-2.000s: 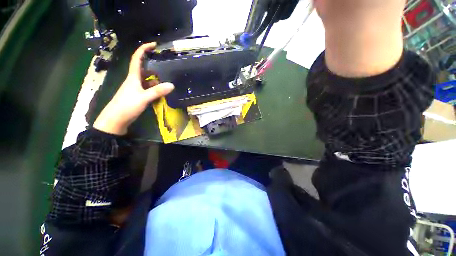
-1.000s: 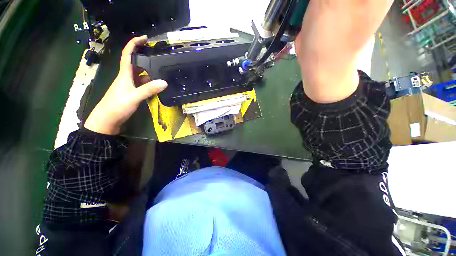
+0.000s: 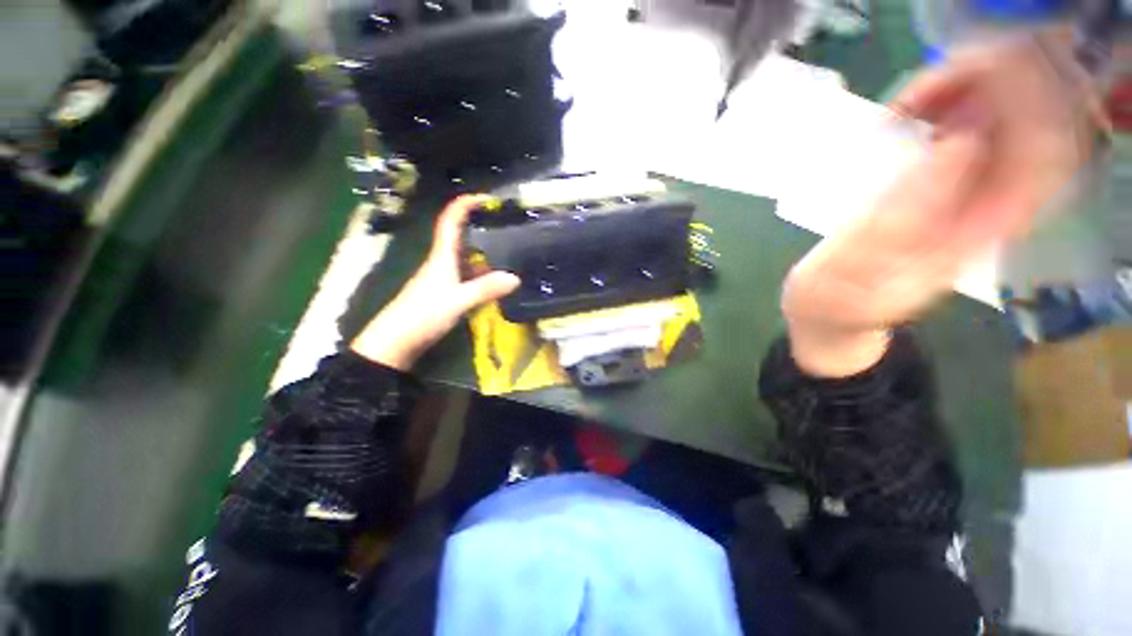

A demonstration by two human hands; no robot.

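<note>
A black oblong socket housing (image 3: 596, 258) rests on the yellow-and-black fixture (image 3: 503, 354), with whitish padding (image 3: 605, 329) and a grey slotted block (image 3: 608, 368) at its near side. My left hand (image 3: 437, 292) grips the housing's left end, thumb on the near face and fingers over the top. Thin yellow wires (image 3: 704, 246) show at its right end. My right hand (image 3: 981, 162) is blurred, raised at the upper right, away from the housing. Whether it holds anything cannot be told. The screwdriver is not clearly visible.
More black housings (image 3: 466, 93) stand behind on the left. White paper (image 3: 819, 149) lies behind the fixture on the green bench (image 3: 745, 360). A green-edged conveyor (image 3: 186, 286) runs along the left. A brown carton (image 3: 1080, 398) is at the right.
The screwdriver has left the housing's right end, where its nozzle was a second ago. My right hand has moved right and away. The view has shifted; my left hand still holds the left end.
</note>
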